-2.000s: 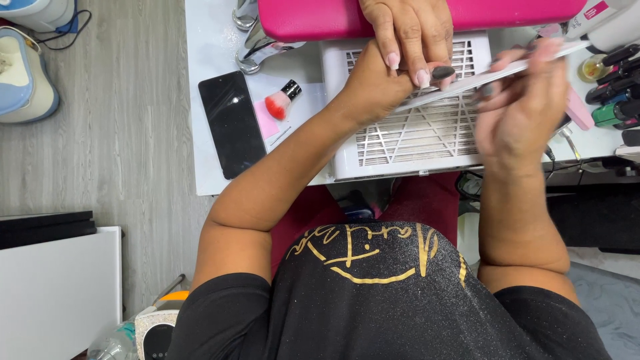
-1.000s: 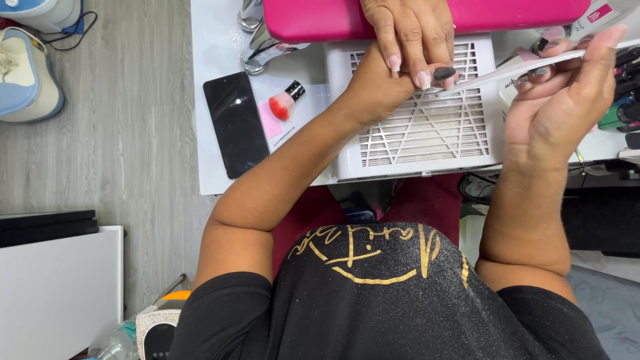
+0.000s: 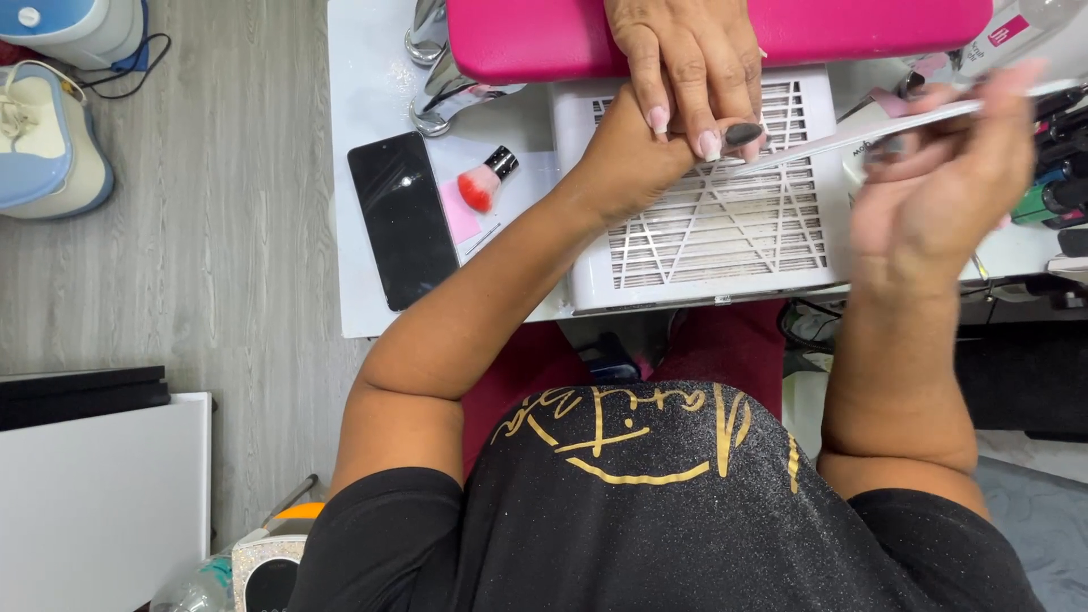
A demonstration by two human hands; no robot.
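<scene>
With my left hand I hold a finger of another person's hand, which comes from the top over a pink padded armrest. A long white nail file is in my right hand, which is blurred; the file's tip lies at the held finger's nail. Below both hands sits a white nail dust collector with dust on its slatted grille. My left fingers are partly hidden under the other person's hand.
On the white table at the left lie a black smartphone, a red-and-pink powder brush and a pink square. Chrome armrest legs stand behind them. Several dark bottles and a clear bottle stand at the right.
My right hand has moved back and forth with the nail file, out to the right one second ago and somewhat inward now. My left hand has stayed on the other person's finger.
</scene>
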